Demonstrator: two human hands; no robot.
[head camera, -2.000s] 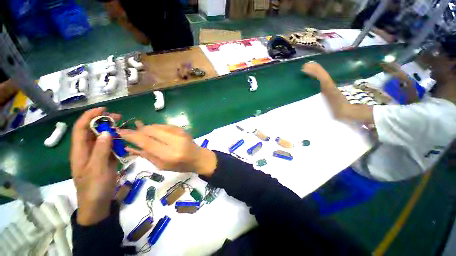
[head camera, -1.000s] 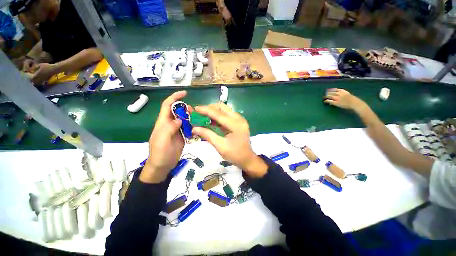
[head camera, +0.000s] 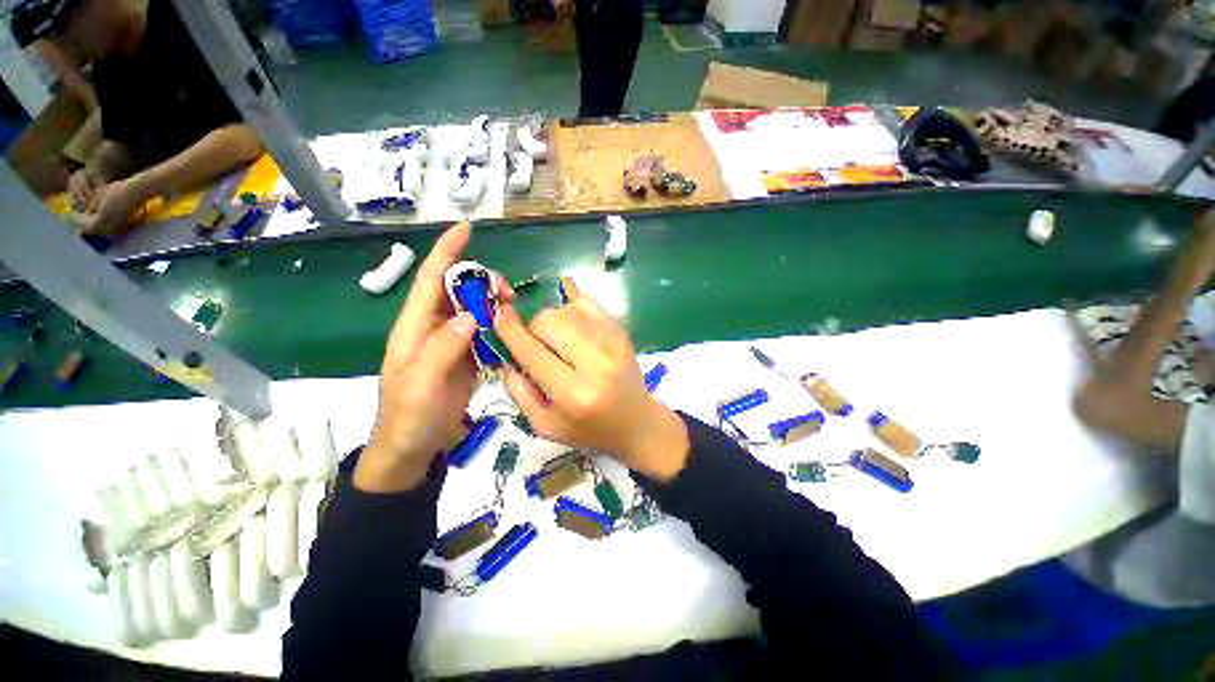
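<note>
My left hand (head camera: 424, 380) holds a white plastic housing (head camera: 460, 276) upright, its open side towards me, with a blue battery pack (head camera: 476, 309) inside. My right hand (head camera: 581, 370) is at the housing's right side, its fingers on a circuit board (head camera: 496, 346) that shows only as a thin green edge. Most of the board is hidden by the fingers. Several wired battery packs with tan faces (head camera: 560, 476) and green boards lie on the white bench below and to the right of my hands.
Plain white housings (head camera: 213, 526) lie in rows at the left. The green conveyor belt (head camera: 746, 273) carries a few white housings (head camera: 388, 268). A grey metal upright (head camera: 127, 300) stands at the left. Another worker's arm (head camera: 1153, 353) is at the right; a person (head camera: 173, 133) sits across the belt.
My right hand has turned the green board from face-on to edge-on against the housing. The neighbour's arm has drawn back from the belt to the right. Housings on the belt have shifted right.
</note>
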